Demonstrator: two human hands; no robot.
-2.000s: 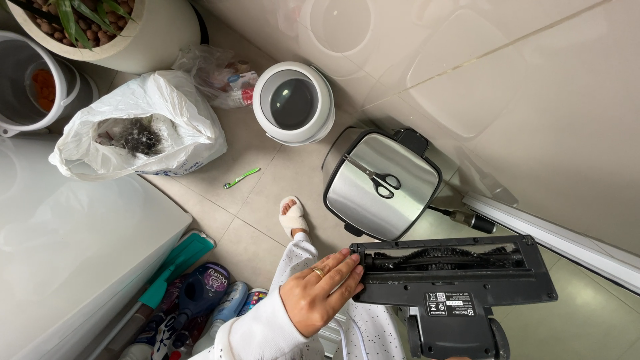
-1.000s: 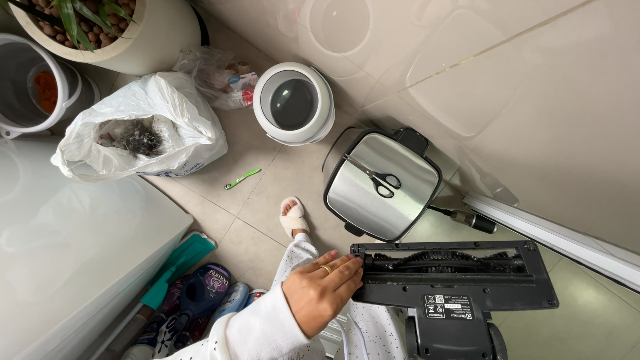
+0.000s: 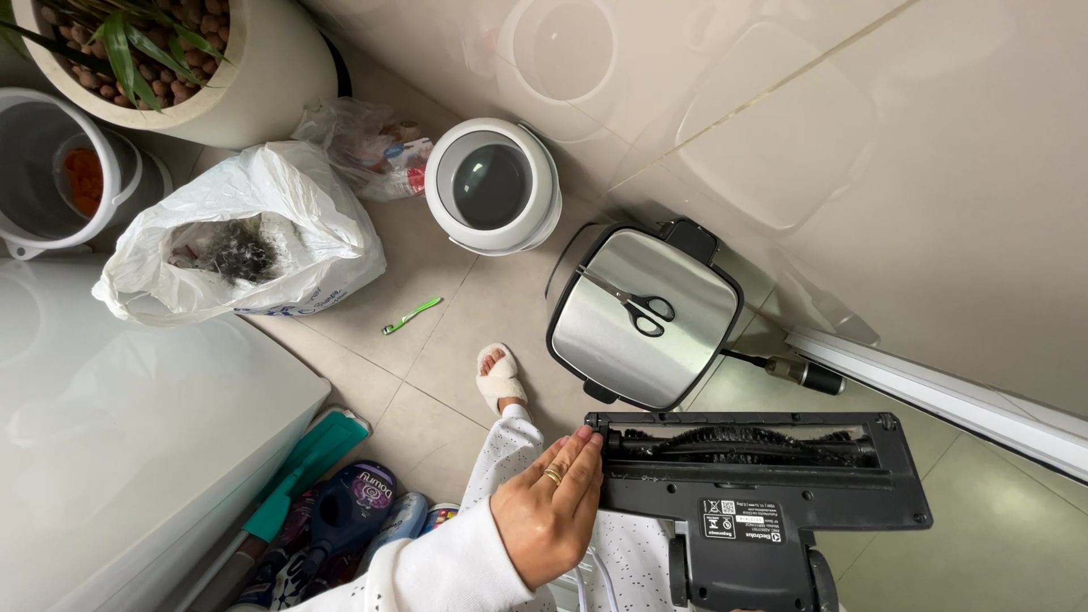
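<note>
My left hand (image 3: 548,506), with a ring on one finger, rests its fingertips on the left end of an upturned black vacuum cleaner floor head (image 3: 748,497). The bristled brush roller (image 3: 739,445) shows in its long opening. Of my right hand, at most a sliver of skin shows at the bottom edge below the floor head, so its hold is hidden. Beyond the floor head, black-handled scissors (image 3: 637,308) lie on the steel lid of a square bin (image 3: 659,357). A green toothbrush (image 3: 412,315) lies on the floor tiles.
An open white plastic bag (image 3: 340,246) holds grey hair and dust. Around it stand a round white bin (image 3: 546,204), a grey bucket (image 3: 17,204) and a potted plant's planter (image 3: 289,76). A screwdriver-like tool (image 3: 803,374) lies by the door track. Bottles (image 3: 353,501) and a teal dustpan (image 3: 306,459) sit lower left.
</note>
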